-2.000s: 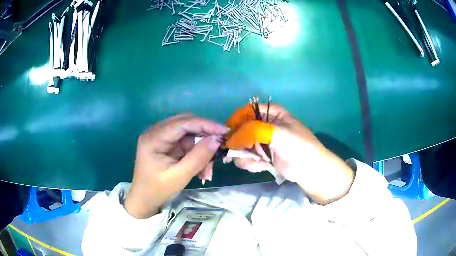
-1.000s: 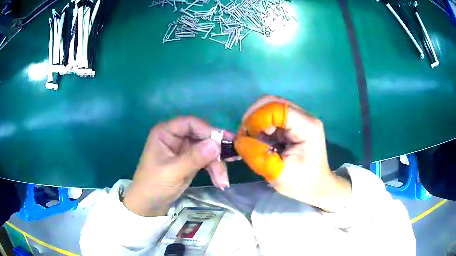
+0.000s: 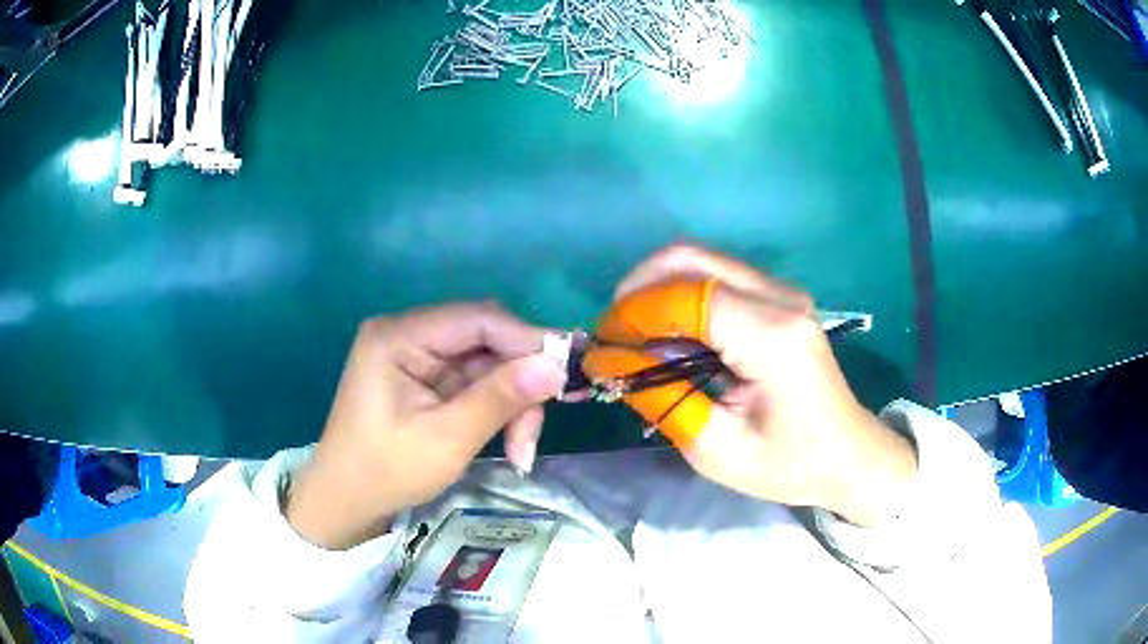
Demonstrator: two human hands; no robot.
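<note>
A small white connector housing (image 3: 557, 347) is held between the thumb and index finger of my left hand (image 3: 428, 403). Black lead wires (image 3: 667, 367) run from beside the connector across the orange finger cots into my right hand (image 3: 755, 377). Tiny pale terminal tips (image 3: 609, 389) show at the wires' ends near the cots. Orange finger cots (image 3: 661, 312) cover my right thumb and index finger, which pinch close to the connector. A white sleeved cable end (image 3: 849, 322) sticks out beyond the back of my right hand; the rest of it is hidden.
A harness bundle (image 3: 207, 101) lies on the green mat at upper left. A heap of short grey sticks (image 3: 592, 44) lies at upper centre. Separate harnesses (image 3: 1070, 107) lie at upper right, past the dark line (image 3: 914, 201). Blue stools (image 3: 107, 497) stand below the mat's edge.
The wires now lie across my right fingers with their tips showing near the connector. A white cable end now shows beyond my right hand. My left hand stays on the connector.
</note>
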